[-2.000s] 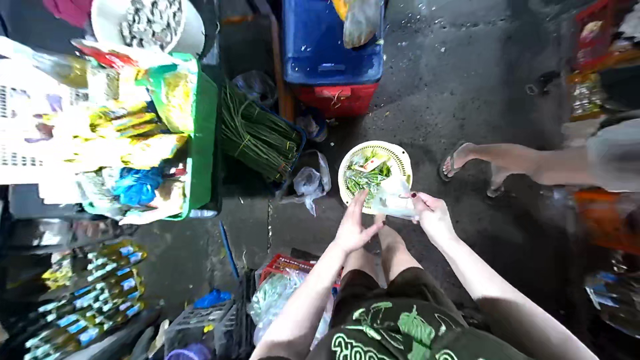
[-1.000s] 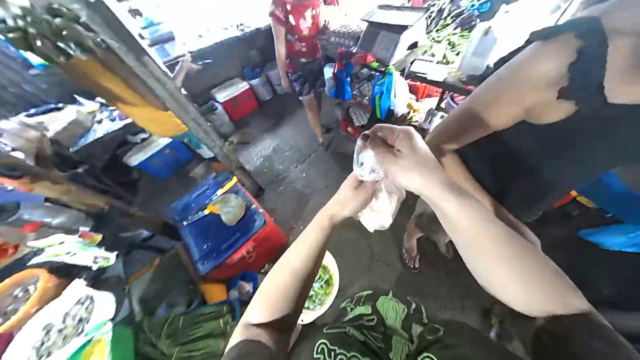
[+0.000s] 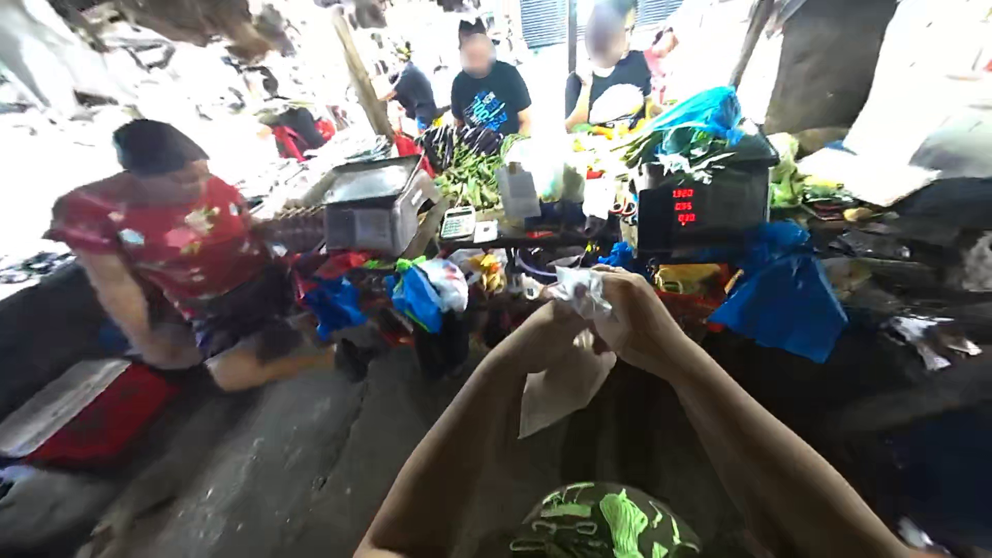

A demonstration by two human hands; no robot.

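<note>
A thin, whitish plastic bag hangs from my two hands at the centre of the head view, its gathered top bunched between my fingers. My left hand grips it from the left, and my right hand closes on the bunched top from the right. The hands are close together at about chest height; blur hides the exact finger positions. What the bag holds cannot be made out. Beyond my hands stands a vegetable stall with a digital scale.
A person in a red flowered shirt is at the left, near a red cooler box. Blue plastic bags hang from the stall. A calculator lies on the counter beside green vegetables. Two people are behind it.
The view has swung up from the floor to the stall. Two seconds ago my hands were at a round basket of greens with a clear bag; now they hold a bag up in front of me.
</note>
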